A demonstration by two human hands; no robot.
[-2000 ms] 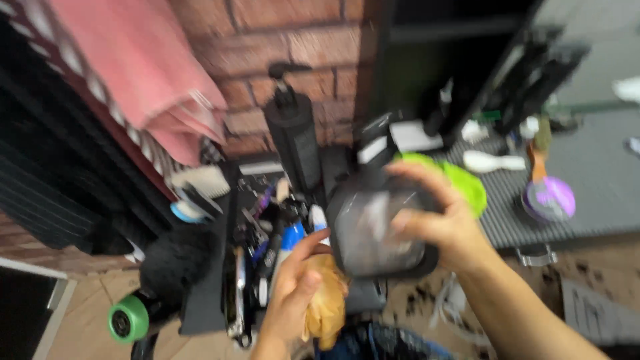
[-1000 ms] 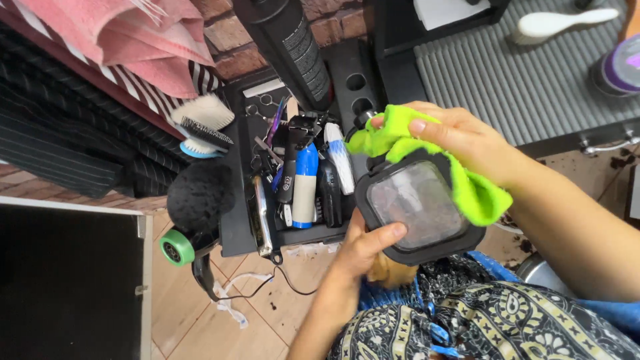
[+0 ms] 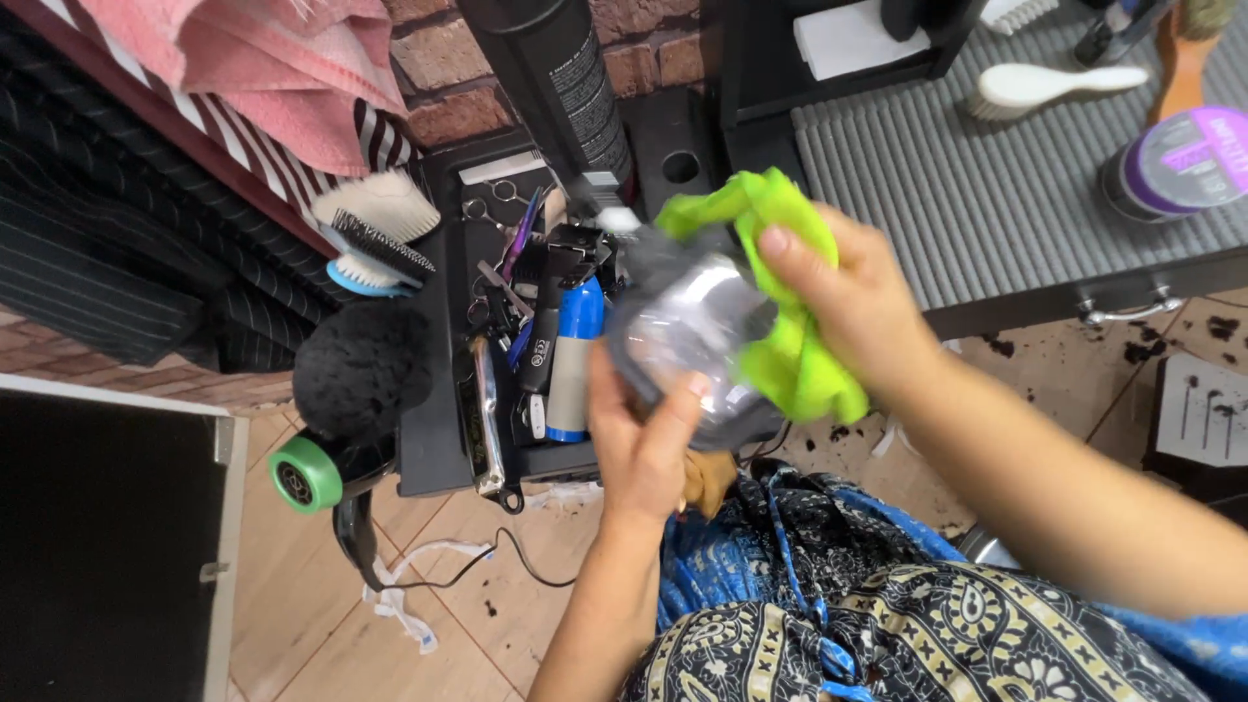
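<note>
My left hand [image 3: 643, 439] grips a dark-framed container with a clear window [image 3: 692, 336], tilted and blurred by motion. A bright green cloth [image 3: 795, 302] is pinched in my right hand [image 3: 858, 292] and lies against the container's right side. Part of a tan, crumpled item [image 3: 707, 483] shows just below my left hand; whether I hold it too cannot be told. Behind and left of the container, a black tray [image 3: 439, 390] carries a blue and beige hair clipper [image 3: 575, 361], a chrome clipper [image 3: 486, 419] and scissors [image 3: 487, 205].
At left, a hair dryer [image 3: 356, 468] with a green ring hangs by the tray, near brushes [image 3: 380, 234] and a pink towel [image 3: 292, 78]. A tall black bottle [image 3: 565, 97] stands behind. On the ribbed grey counter mat [image 3: 936, 185] are a white brush [image 3: 1053, 88] and a purple-lidded jar [image 3: 1180, 166].
Two seconds ago the green cloth lay on the counter; one second ago my right hand held it at the container. The cloth now sits along the container's right side. The view has shifted.
</note>
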